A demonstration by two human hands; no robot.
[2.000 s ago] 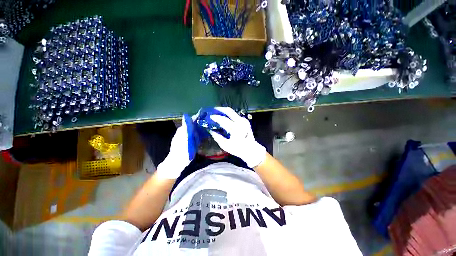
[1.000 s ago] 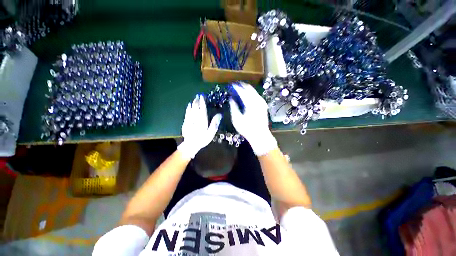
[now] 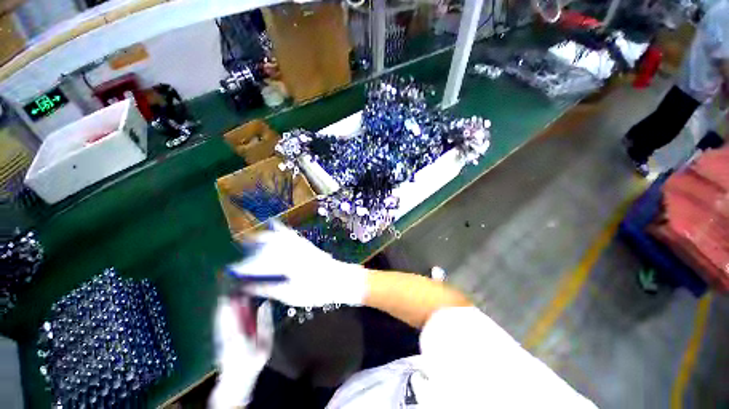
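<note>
My left hand (image 3: 240, 347), in a white glove and blurred, is raised near the bench edge. A red thing (image 3: 244, 313), which looks like the cutters' handles, is between its fingers and thumb. My right hand (image 3: 300, 268), also gloved and blurred, is just above it, over the bench edge. A dark blue band shows along its fingers; whether this is glove coating or a strip is unclear. Wired boards (image 3: 318, 234) lie partly hidden behind my right hand, with silvery discs (image 3: 308, 311) showing below it. The open carton (image 3: 229, 216) holds thin blue pieces.
A white tray (image 3: 428, 192) of tangled wired boards stands beyond the carton. A panel stack (image 3: 104, 343) is at the near left. A white bin (image 3: 88, 160) is at the back left. A person (image 3: 687, 88) stands at the far right, near red material (image 3: 699, 208).
The view has swung right and up along the bench. My hands have left the wired boards and come together at the left. Red handles no longer show in the carton; red now shows at my left hand.
</note>
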